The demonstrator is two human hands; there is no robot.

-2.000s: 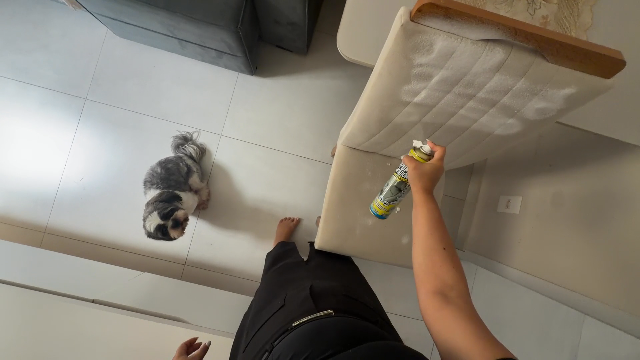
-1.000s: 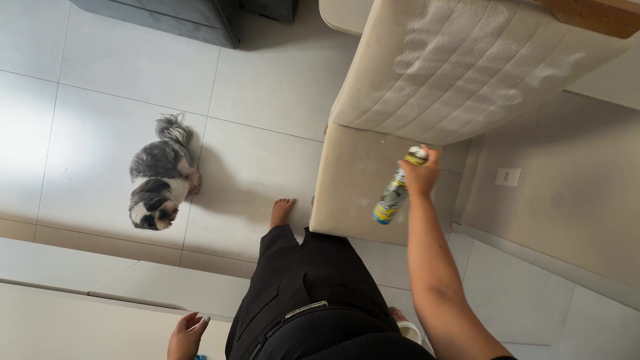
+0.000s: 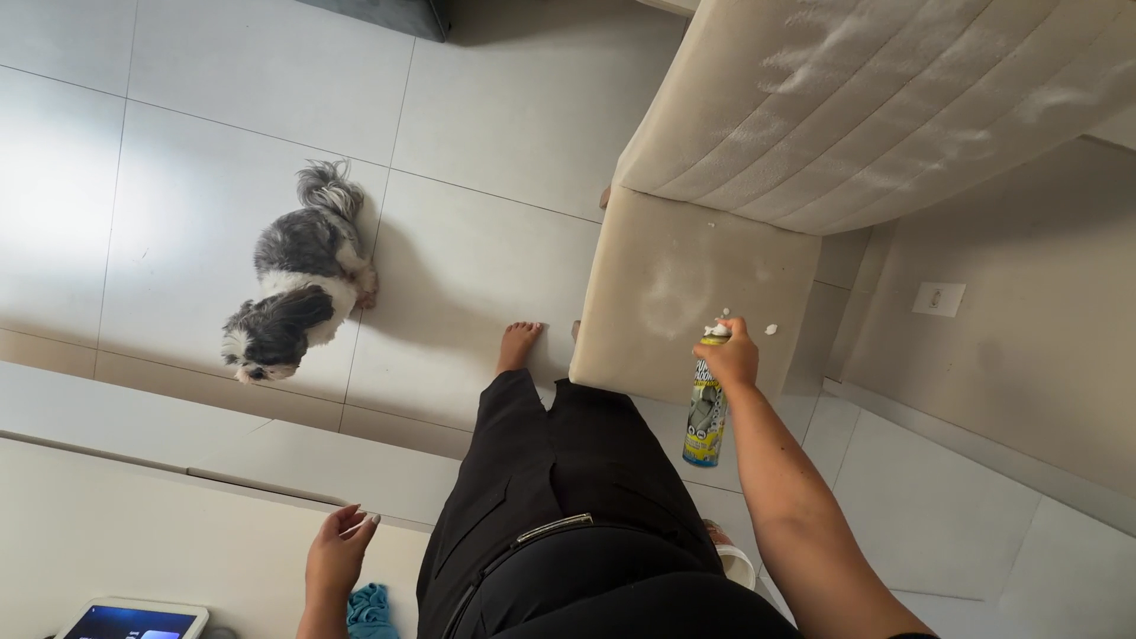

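Observation:
My right hand [image 3: 732,355] grips a yellow and blue aerosol can [image 3: 704,422] near its top, with white foam at the nozzle. The can is over the front part of a beige upholstered chair seat [image 3: 657,240]. White foam dabs and a pale foamy patch lie on the seat. White streaks cover the channelled chair backrest [image 3: 825,106]. My left hand [image 3: 339,550] hangs over a white surface at the lower left, fingers apart and holding nothing, near a teal cloth [image 3: 371,612].
A grey and white dog [image 3: 306,266] is on the tiled floor to the left. A tablet-like screen [image 3: 133,619] lies at the bottom left. A white bucket [image 3: 737,565] is beside my legs. A wall with an outlet plate [image 3: 939,299] stands at right.
The can has gone from tilted to nearly upright in the view, now lower against the seat's front. More white foam shows on the seat. The view has shifted.

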